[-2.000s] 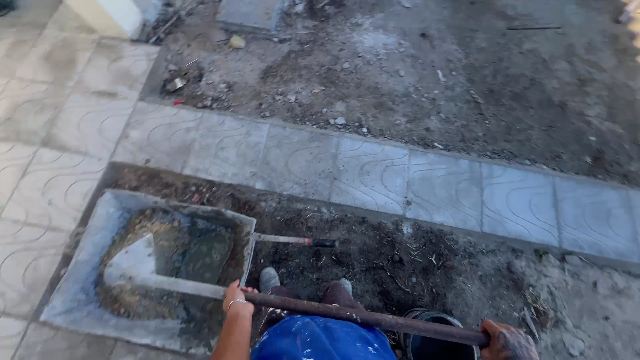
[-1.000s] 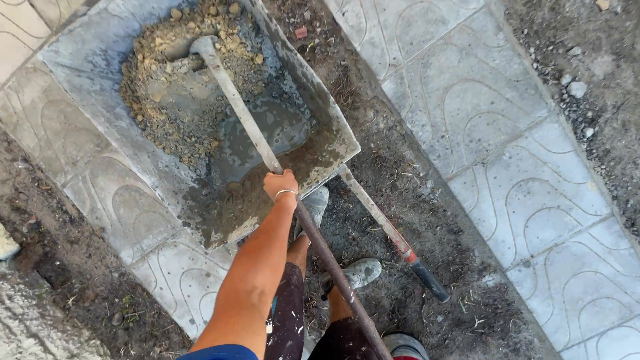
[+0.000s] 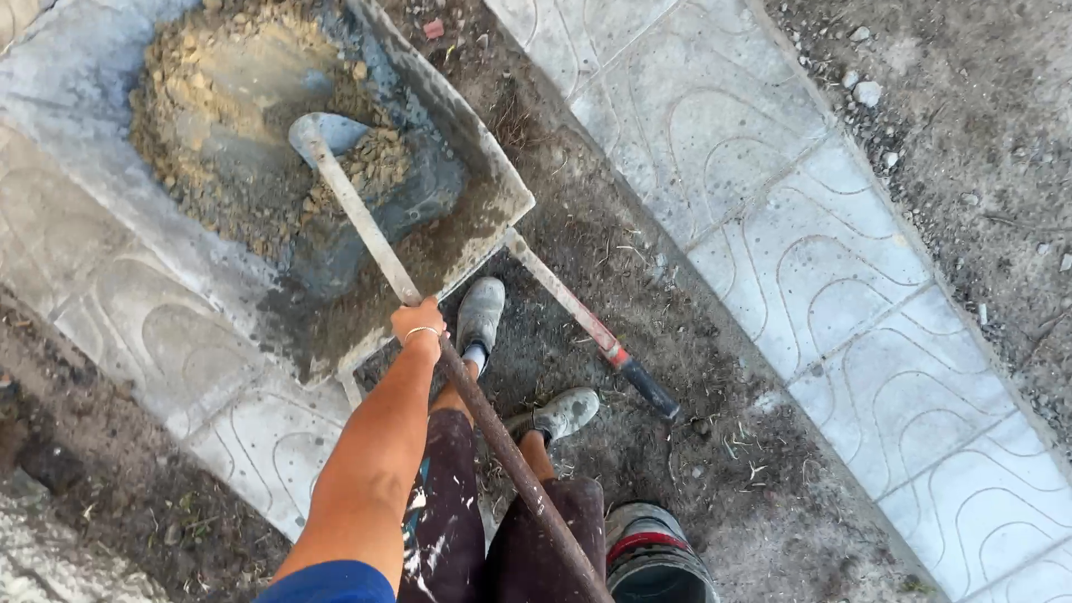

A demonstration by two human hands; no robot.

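Note:
My left hand point(image 3: 419, 322) is closed around the long rusty handle point(image 3: 519, 473) of a hoe or shovel. The handle runs from the bottom edge up into a mortar-caked wheelbarrow tray point(image 3: 494, 188). At its far end the metal blade point(image 3: 327, 134) rests in a heap of yellowish sand and gravel mix point(image 3: 209, 151), with grey wet mix beside it. My right hand is out of view, past the lower end of the handle.
A wheelbarrow handle with a black grip point(image 3: 645, 389) sticks out toward the right. My shoes point(image 3: 569, 412) stand on soil just behind the tray. A bucket with a red band point(image 3: 657, 561) is at the bottom. Patterned paving slabs point(image 3: 854, 260) run diagonally on the right.
The blade has shifted within the heap since one second ago. My right hand, on the handle two seconds ago, has left the view. The view has turned and come closer to the tray.

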